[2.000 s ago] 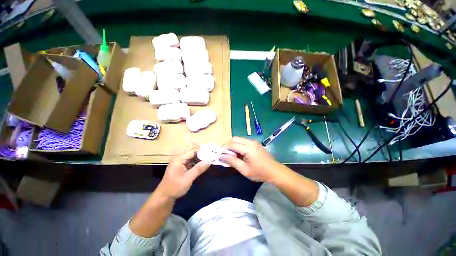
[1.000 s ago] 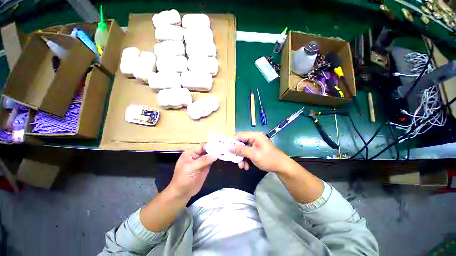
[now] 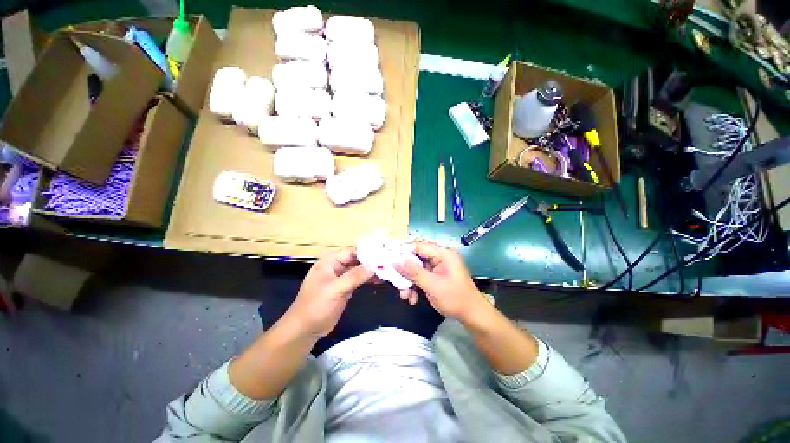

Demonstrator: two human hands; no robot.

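A white housing shell (image 3: 381, 253) is held between both hands at the bench's front edge, over the lap; its details are washed out. My left hand (image 3: 333, 285) grips its left side. My right hand (image 3: 440, 279) grips its right side, the thumb on its face. Several white housings (image 3: 300, 117) lie in rows on the brown cardboard sheet (image 3: 307, 225). An open device half with a circuit board (image 3: 245, 191) lies at the sheet's left front, and a separate housing (image 3: 354, 183) lies nearer the middle.
Right of the sheet lie a thin tan stick (image 3: 441, 192), blue screwdriver (image 3: 457, 199), utility knife (image 3: 495, 221), cutters (image 3: 560, 235) and small white box (image 3: 469, 124). The parts box (image 3: 554, 180) stands behind. Left boxes (image 3: 139, 186) hold purple strips. White cables (image 3: 732, 221) lie far right.
The view has shifted and tilted slightly. Both hands still hold the white shell, which has turned a little between the fingers. The housings and tools on the bench keep their places.
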